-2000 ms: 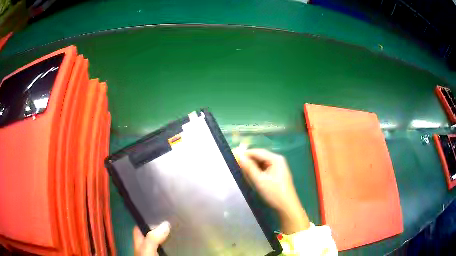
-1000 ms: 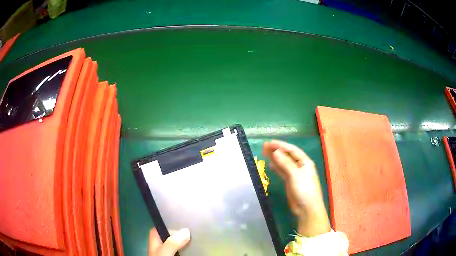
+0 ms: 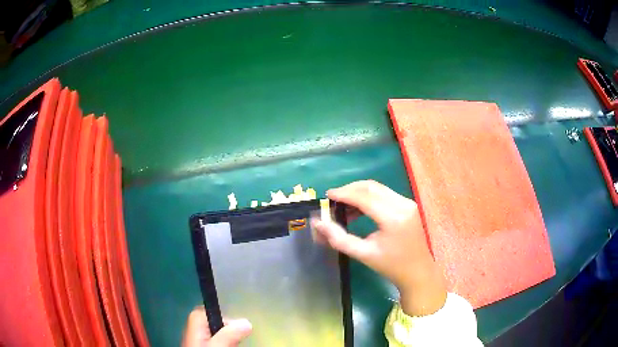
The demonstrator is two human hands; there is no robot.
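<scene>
A display panel (image 3: 278,271) is in front of me, silver-grey back up, with a black frame and a small gold-yellow connector area (image 3: 297,224) near its top edge. My left hand (image 3: 218,331) holds its lower left edge, thumb on the back; the rest is cut off by the picture's edge. My right hand (image 3: 379,234) is at the top right corner, thumb and forefinger at a pale yellow tape tab (image 3: 325,209). The thumb is blurred. Pale yellow tape pieces (image 3: 279,197) show just beyond the panel's top edge.
A stack of orange-red foam trays (image 3: 81,223) stands at the left, a black panel (image 3: 19,146) in the top one. A plain foam slab (image 3: 478,196) lies at the right on the green mat (image 3: 257,88). Foam trays with black panels (image 3: 606,150) show at the far right.
The panel is turned more upright in view. My right hand has moved from beside the panel to its top right corner. The view has shifted, and the tape pieces now show beyond the top edge.
</scene>
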